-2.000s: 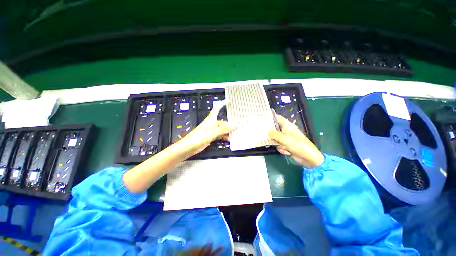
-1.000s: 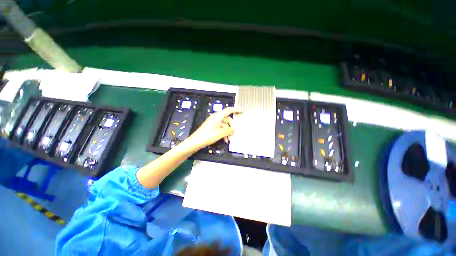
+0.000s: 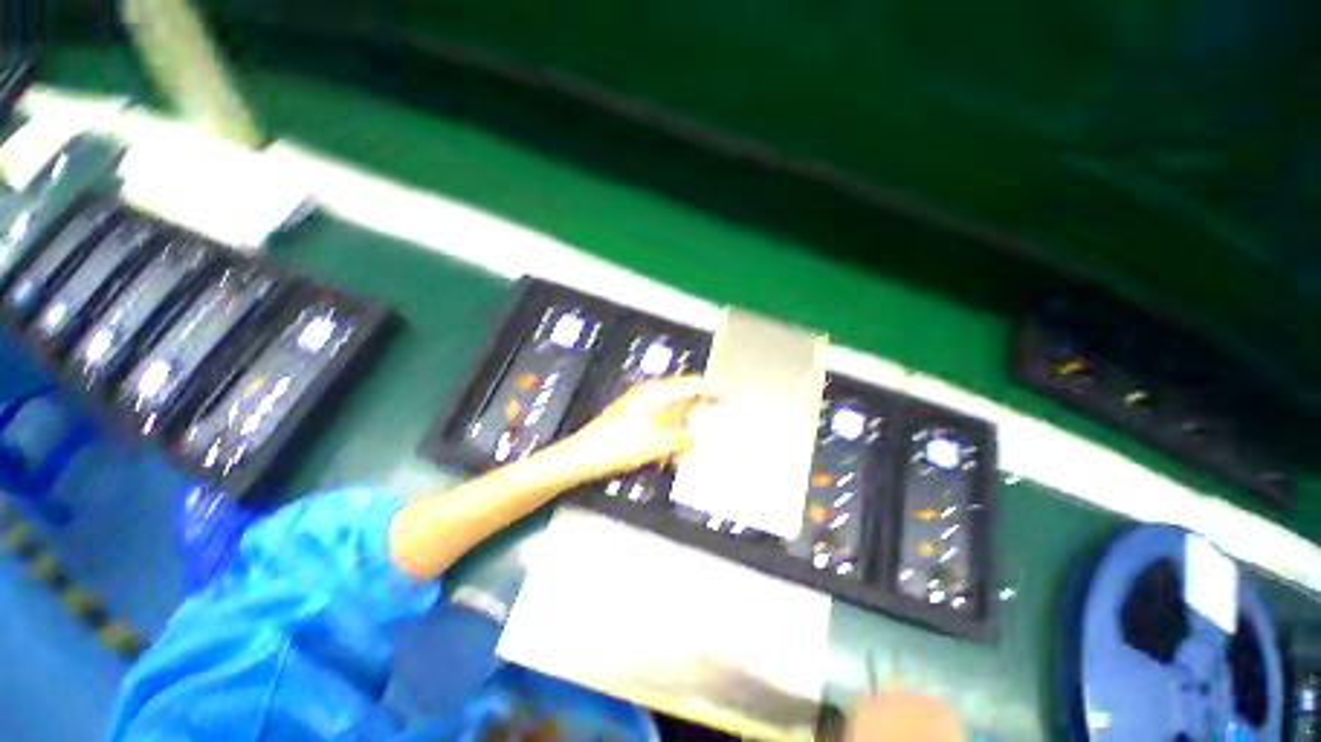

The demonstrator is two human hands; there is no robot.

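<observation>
The picture is blurred. My left hand (image 3: 659, 420) is at the left edge of a pale sheet (image 3: 761, 435), its fingertips closed on that edge. The sheet lies over the middle of a black foam tray (image 3: 995, 580) and hides part of its pockets. Dark phone-like housings (image 3: 833, 500) with white squares and small orange marks show on both sides. A second pale sheet (image 3: 659, 609) lies at the bench edge below the tray. My right hand (image 3: 906, 718) seems to be the blurred skin-coloured shape cut off by the bottom edge; its fingers and anything in them cannot be made out.
A second black tray (image 3: 380, 341) with several housings stands at the left, beside crumpled white material (image 3: 189, 181). A blue-grey reel (image 3: 1166, 638) is at the lower right. Another dark tray (image 3: 1159, 399) is beyond the pale rail (image 3: 435, 232) at the right.
The view has tilted. My right hand let go of the sheet and left the picture; a skin-coloured shape now shows at the bottom edge. My left hand stays at the sheet's left edge.
</observation>
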